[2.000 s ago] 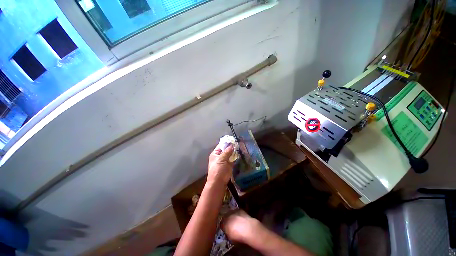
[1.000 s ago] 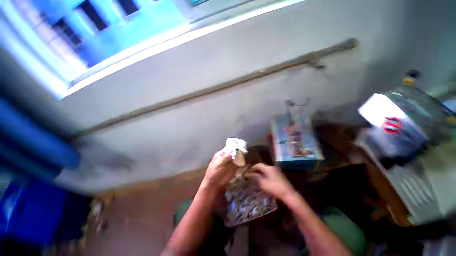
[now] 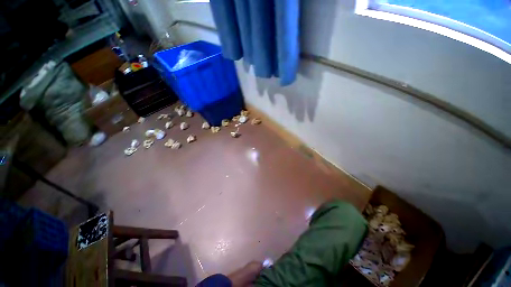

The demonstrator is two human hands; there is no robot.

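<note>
A strip of bare skin, seemingly my left hand or forearm (image 3: 245,274), shows at the bottom edge beside my green-clad knee; its fingers are not clear. A small white spot lies at its tip, too blurred to name. My right hand is out of the picture. Cream bundles (image 3: 159,134) lie scattered on the floor near the blue crate. A blurred white piece (image 3: 254,156) shows apart from them, nearer to me; whether it is in the air or on the floor is unclear. The brown box (image 3: 423,224) at the lower right holds pale pieces (image 3: 384,241).
The blue crate (image 3: 204,78) stands by the blue curtain (image 3: 260,39) and wall. A black crate (image 3: 144,92) and a bulging sack (image 3: 61,103) are at the upper left. A wooden stool (image 3: 92,263) and a dark blue crate (image 3: 42,241) are at the lower left.
The view has swung left to the floor and crate. Both hands were over the box, the left holding a white clump; now only a little skin shows at the bottom and the right hand is gone.
</note>
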